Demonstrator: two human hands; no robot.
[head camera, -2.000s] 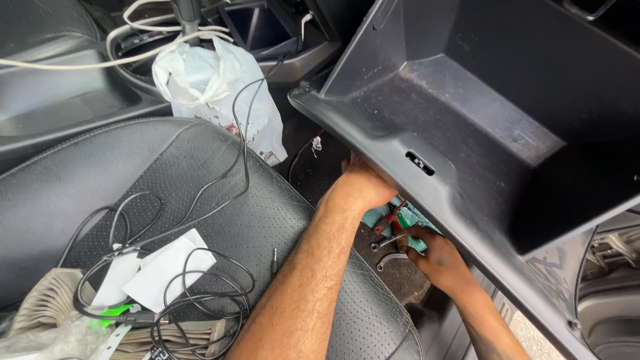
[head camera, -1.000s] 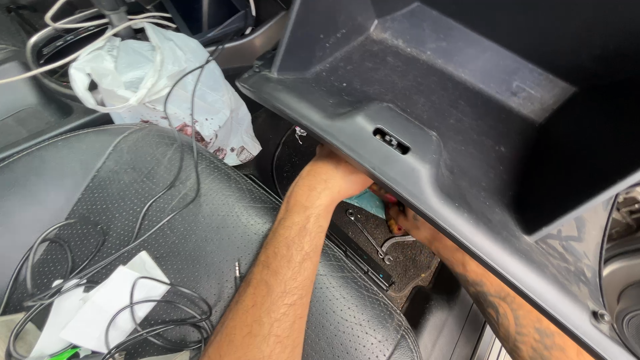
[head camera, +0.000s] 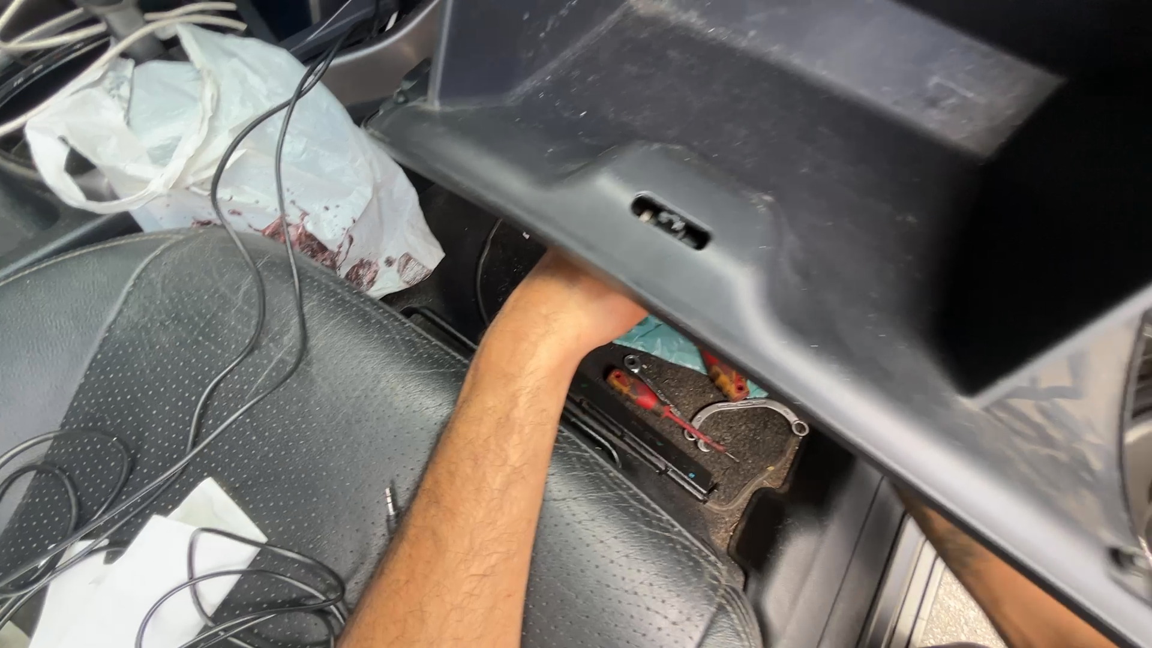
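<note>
My left hand (head camera: 580, 301) reaches under the lowered glove box (head camera: 711, 270); its fingers are hidden behind the lip, so what it touches does not show. My right hand is out of sight behind the glove box, with only the forearm showing at lower right. On the carpeted footwell floor (head camera: 765, 454), close to my left wrist, lies a screwdriver with a red and yellow handle (head camera: 634, 389). Beside it are a small wrench (head camera: 633, 363) and a curved double-ended wrench (head camera: 751, 407). Another red and yellow handle (head camera: 727, 376) rests by a teal plastic bag (head camera: 666, 342).
The black perforated leather seat (head camera: 360, 405) carries a coiled black cable (head camera: 261, 576), an audio plug (head camera: 391, 504) and white paper (head camera: 148, 576). A stained white plastic bag (head camera: 297, 171) stands beside the seat. The door sill (head camera: 900, 576) lies at right.
My right hand, visible near the tools two seconds ago, has gone behind the glove box. The red and yellow screwdriver now lies on the floor by the wrenches. The view has moved closer.
</note>
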